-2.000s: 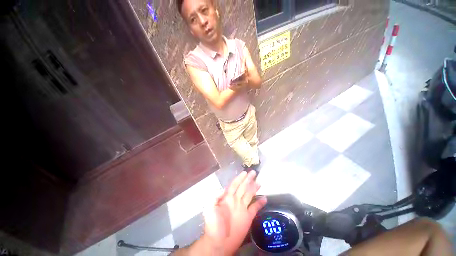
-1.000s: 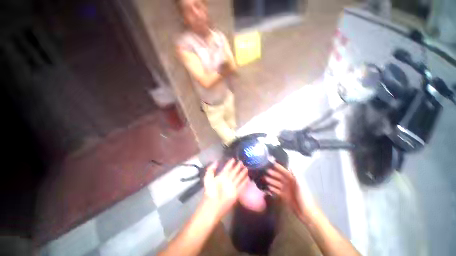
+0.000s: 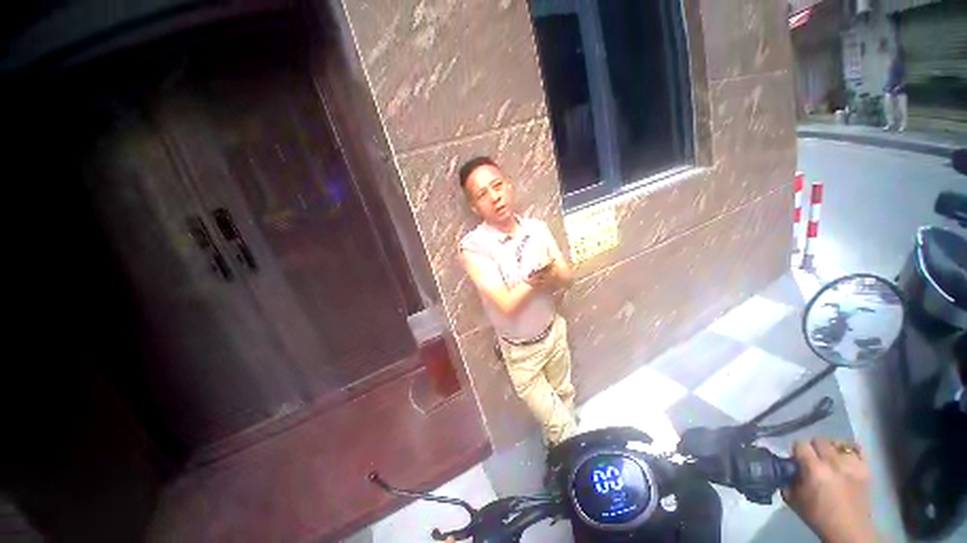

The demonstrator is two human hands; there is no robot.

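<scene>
The round display (image 3: 612, 488) of the scooter glows blue-white with "00" at the bottom centre. My right hand (image 3: 830, 488) is closed around the right handlebar grip (image 3: 786, 473), with a ring on one finger. The right brake lever (image 3: 797, 418) stands in front of the grip, apart from my fingers. The left brake lever (image 3: 411, 493) shows at the bottom left. Only a sliver of skin, perhaps my left hand (image 3: 452, 540), shows at the bottom edge below it; its fingers and the left grip are cut off.
The round rear-view mirror (image 3: 854, 320) stands at the right. A person (image 3: 520, 286) stands by the brown wall (image 3: 679, 255), holding a flat dark object. Dark double doors (image 3: 228, 244) are at left. Black scooters (image 3: 938, 350) and red-and-white posts (image 3: 813, 217) are at right; another person (image 3: 896, 93) is farther off.
Both hands have left the space around the display; my right hand has taken hold of the right grip. My left hand has nearly left the picture. The view has tilted up, showing the mirror and street.
</scene>
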